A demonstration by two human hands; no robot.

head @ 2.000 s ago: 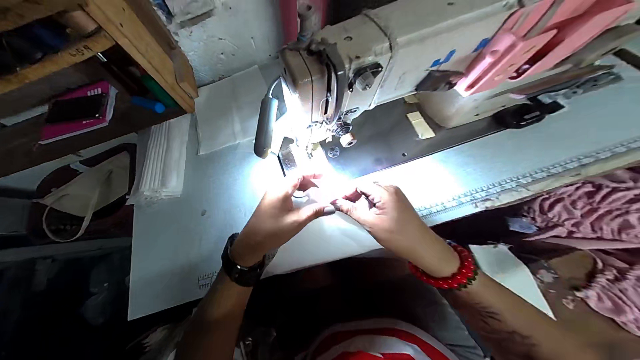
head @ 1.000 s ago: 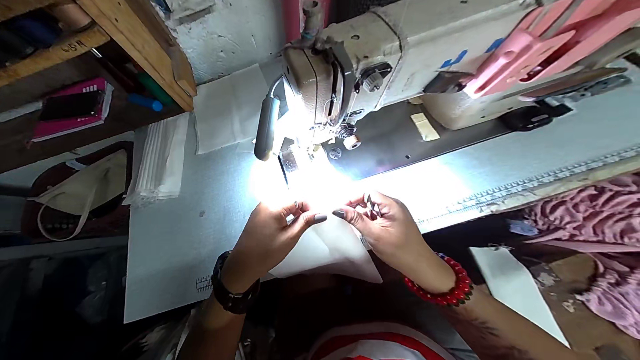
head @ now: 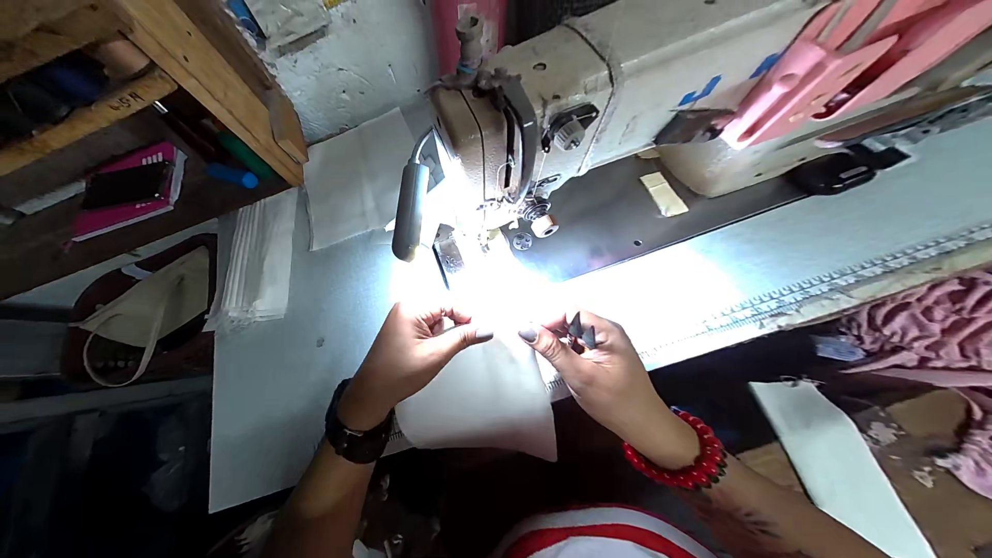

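White fabric (head: 488, 395) runs from the sewing machine's needle area down over the table's front edge. My left hand (head: 426, 349) pinches its upper part between thumb and fingers. Across from it, my right hand (head: 589, 356) holds the same fabric near its right edge, with small dark pointed blades, apparently thread snips (head: 581, 332), tucked in its fingers. Both hands are just in front of the industrial sewing machine (head: 496, 139). Glare from the lamp (head: 411, 209) hides the presser foot and the fabric's upper part.
A stack of folded white fabric (head: 256, 260) and a flat white piece (head: 360, 182) lie on the table's left. A wooden shelf (head: 209, 85) stands beyond, holding a pink notebook (head: 128, 194). A measuring tape (head: 837, 279) runs along the right front edge, near pink fabric (head: 922, 325).
The white fabric hangs lower between my hands than two seconds ago, and more of it shows over the table's front edge. Both hands stay close together in front of the machine.
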